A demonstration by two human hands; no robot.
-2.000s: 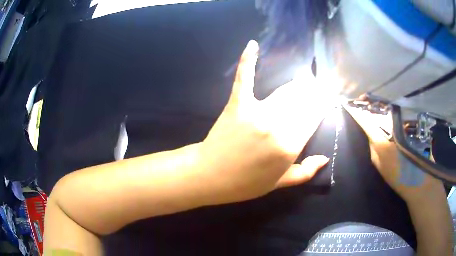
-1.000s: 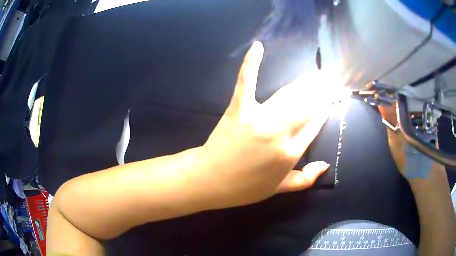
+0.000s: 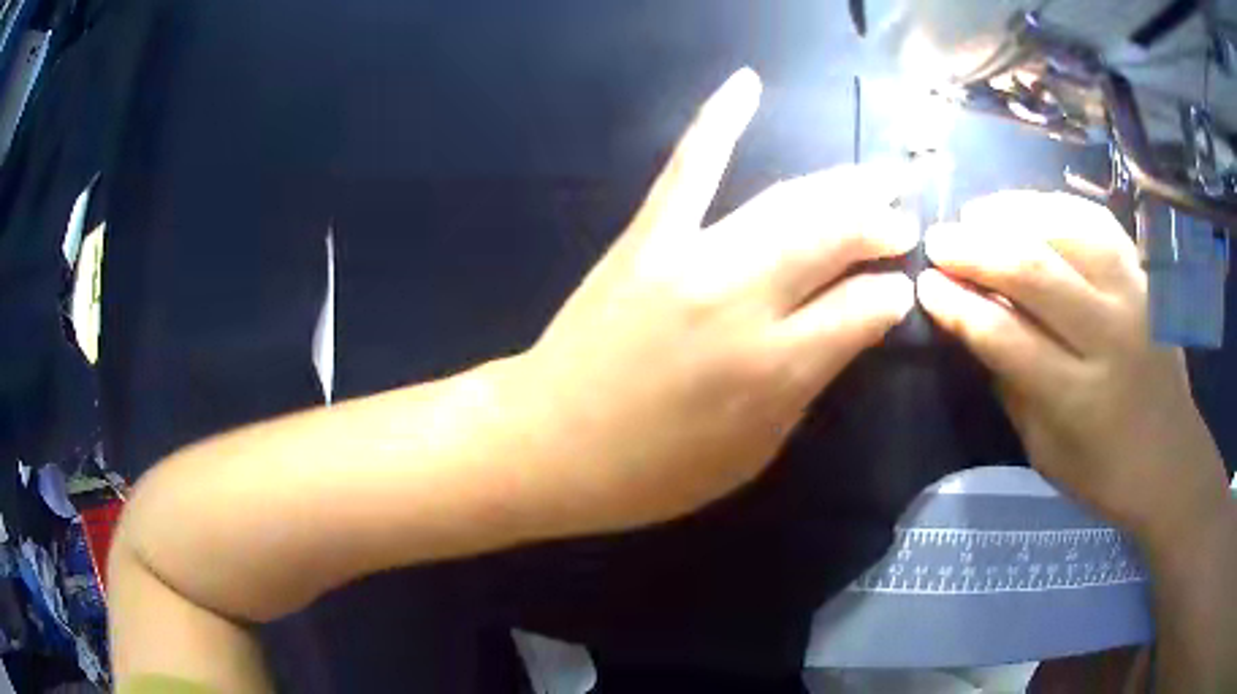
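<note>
The black garment panel (image 3: 461, 149) lies under both hands. My left hand (image 3: 678, 353) lies across it, forefinger and thumb pinched on black cloth just below the needle area, its outer finger stretched away. My right hand (image 3: 1072, 312) pinches the cloth from the right, its fingertips almost touching the left ones. The hands cover the strip there. The presser foot and needle area (image 3: 929, 115) is washed out by lamp glare.
A curved metal bar (image 3: 1133, 143) and machine parts are at upper right. A ruler scale (image 3: 1004, 559) runs along the near table edge. A pale slit (image 3: 324, 325) shows left in the panel. A red basket (image 3: 102, 536) is at lower left.
My right hand has come out from behind the metal bar to the near side and meets my left fingertips. My left thumb has closed up to the forefinger. The white stitch line is now hidden.
</note>
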